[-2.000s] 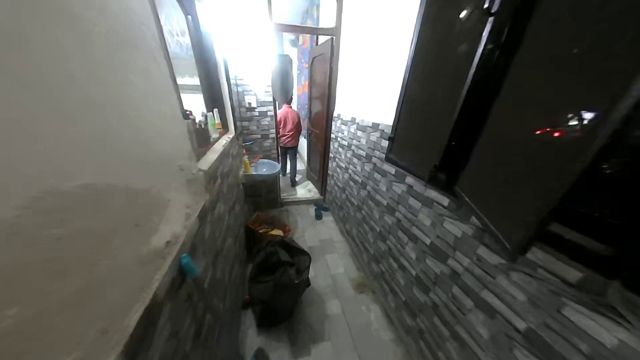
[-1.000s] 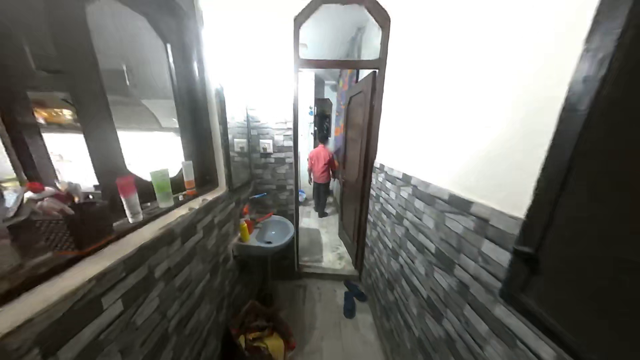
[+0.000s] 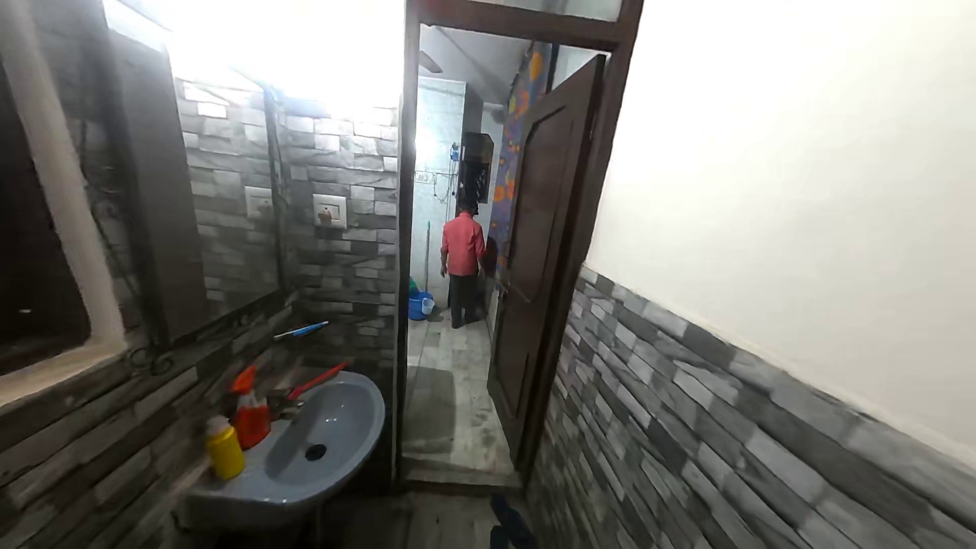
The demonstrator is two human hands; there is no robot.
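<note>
Neither my left hand nor my right hand shows in the head view. Nearest at the lower left is a grey-blue wall washbasin (image 3: 358, 415). On its rim stand a yellow bottle (image 3: 225, 451) and a red spray bottle (image 3: 252, 415), side by side. A red-handled item (image 3: 320, 380) lies across the basin's back edge by the tap (image 3: 286, 406). Above it, a blue-and-white toothbrush-like item (image 3: 302, 331) rests near the wall corner. A framed mirror (image 3: 229, 206) hangs over the basin.
A brown wooden door (image 3: 543, 252) stands ajar in its frame, above a raised sill (image 3: 461, 478). Dark blue slippers (image 3: 512, 522) lie before it at the right. Beyond, a person in a red shirt (image 3: 463, 244) stands, back turned, near a blue bucket (image 3: 418, 307). Stone-patterned tiles (image 3: 686, 396) line the right wall.
The view has moved forward toward the basin and doorway. The black bag on the floor and the bottles on the window ledge have left view. The person in red is farther inside the room.
</note>
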